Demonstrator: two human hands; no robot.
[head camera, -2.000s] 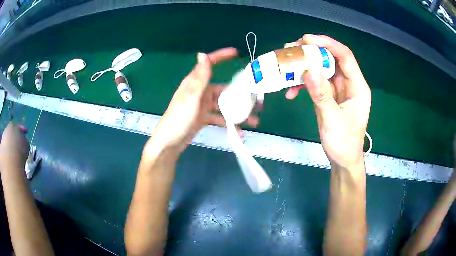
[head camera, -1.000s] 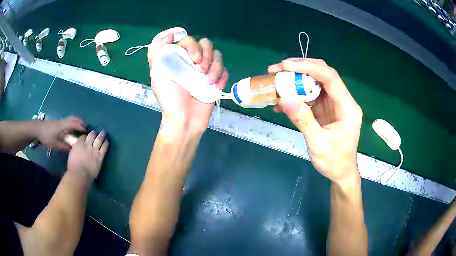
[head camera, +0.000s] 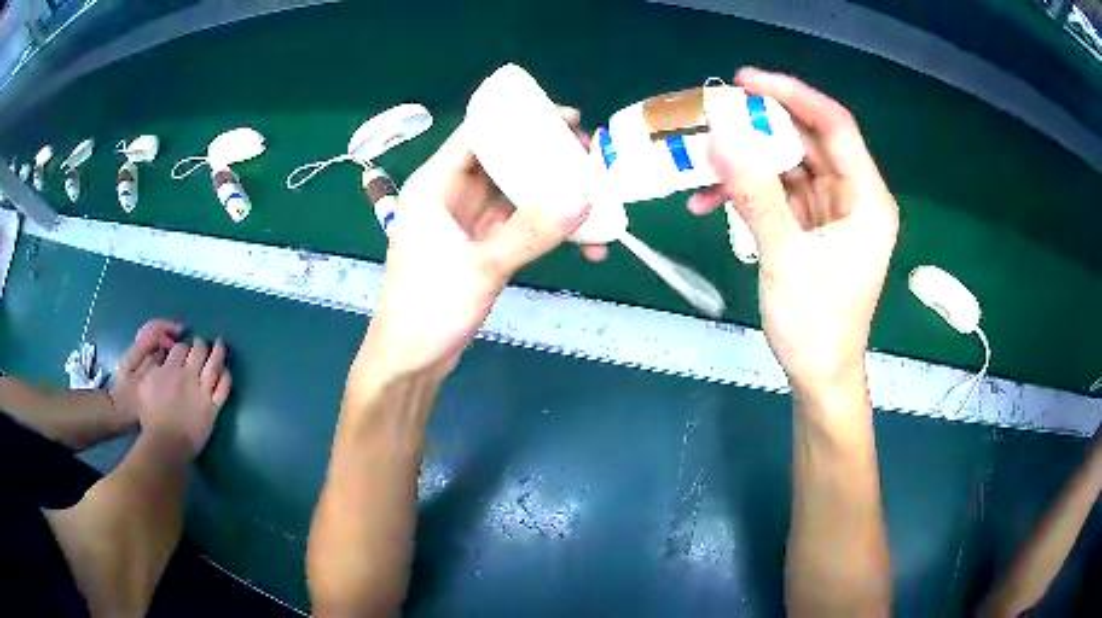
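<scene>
My left hand (head camera: 453, 260) holds a plain white shell cover (head camera: 522, 133), tilted, its smooth side towards me. My right hand (head camera: 816, 223) holds a filled shell half (head camera: 647, 151) with a brown band and blue tape patches between thumb and fingers. The two parts are close together, and their near ends meet or overlap. A white wrist strap (head camera: 677, 275) hangs blurred below the cover. Both parts are above the green belt.
Spaced devices lie on the belt (head camera: 508, 36) at left, one filled half (head camera: 384, 199) partly behind my left hand. A closed device (head camera: 945, 298) lies at right. A pale rail (head camera: 592, 338) edges the bench (head camera: 580, 483). Another person's hands (head camera: 175, 380) rest at left; an arm shows at right.
Since a second ago, the cover in my left hand has turned more upright and moved right, nearer the filled half. My right hand has raised the filled half. The other person's hands have come together.
</scene>
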